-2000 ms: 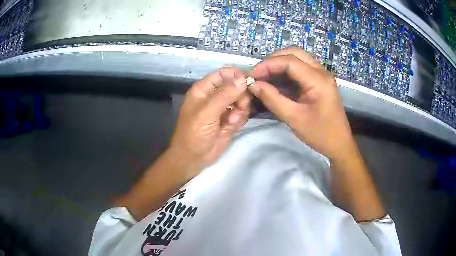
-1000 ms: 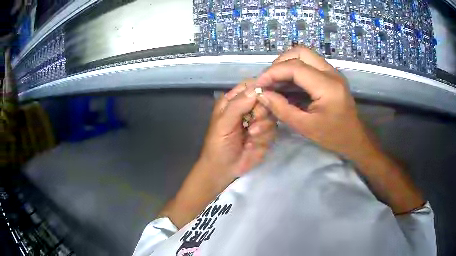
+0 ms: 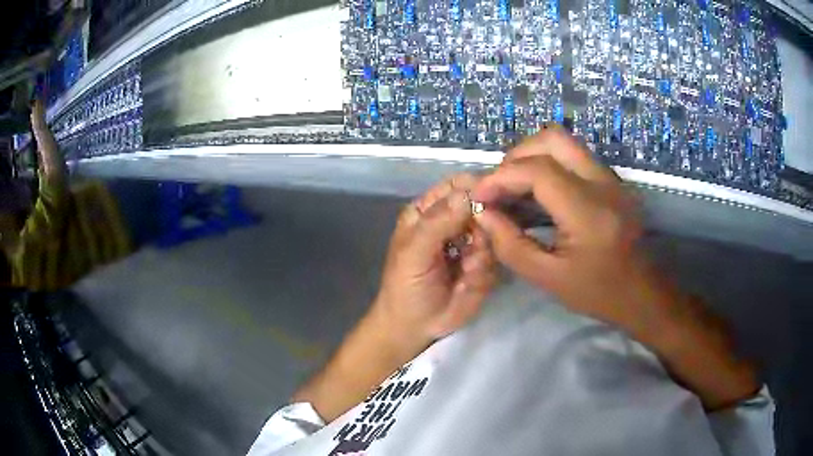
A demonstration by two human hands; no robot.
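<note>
A tiny white connector (image 3: 477, 207) is pinched between the fingertips of my two bare hands, in front of the near rail. My left hand (image 3: 437, 258) is half curled, with a few more small pale pieces (image 3: 456, 247) in its fingers. My right hand (image 3: 570, 232) holds the white connector between thumb and forefinger. A wide PCB panel (image 3: 446, 89) with rows of blue parts lies just beyond my hands, behind the rail. My right hand covers a bit of its near edge.
The near conveyor rail (image 3: 294, 169) runs across the view. Pale line bed (image 3: 267, 71) shows left of the panel, with another panel (image 3: 107, 111) further left. A person's arm and yellow-brown sleeve (image 3: 58, 214) are at the far left. A blue object (image 3: 201, 214) stands below the rail.
The view has shifted, so the rail and panel sit lower in the picture and the person at the left shows more. My hands stay together at the white connector.
</note>
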